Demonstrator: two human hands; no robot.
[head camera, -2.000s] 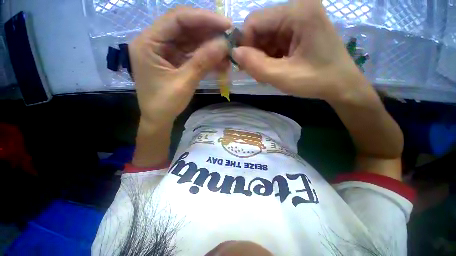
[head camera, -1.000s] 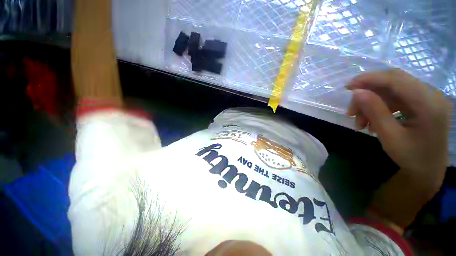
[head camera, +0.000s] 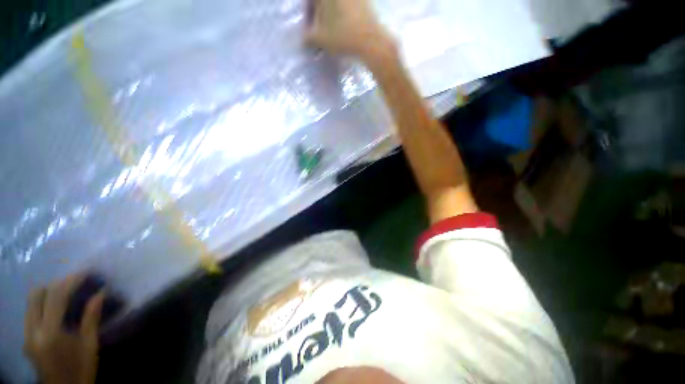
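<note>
The view is blurred. My left hand (head camera: 64, 330) is at the lower left, thumb and fingers spread around dark pieces (head camera: 92, 294) that look like black plastic housings; whether it grips them I cannot tell. My right hand (head camera: 342, 34) is at the top edge, partly cut off, reaching over the tray area. A dark spot shows at its fingertips, too blurred to name. A small green cluster of circuit boards (head camera: 309, 159) lies on the clear tray (head camera: 225, 139) near the bench's front edge.
Yellow tape (head camera: 124, 150) runs front to back across the bench. A plain white sheet or surface (head camera: 466, 45) is at the right. A blue bin (head camera: 509, 124) and brown cartons (head camera: 556, 187) stand below at the right. A dark green area shows at the top left.
The view has swung to the right. The joined hands have parted since two seconds ago. My right arm now stretches far forward; my left hand is back by the dark pieces.
</note>
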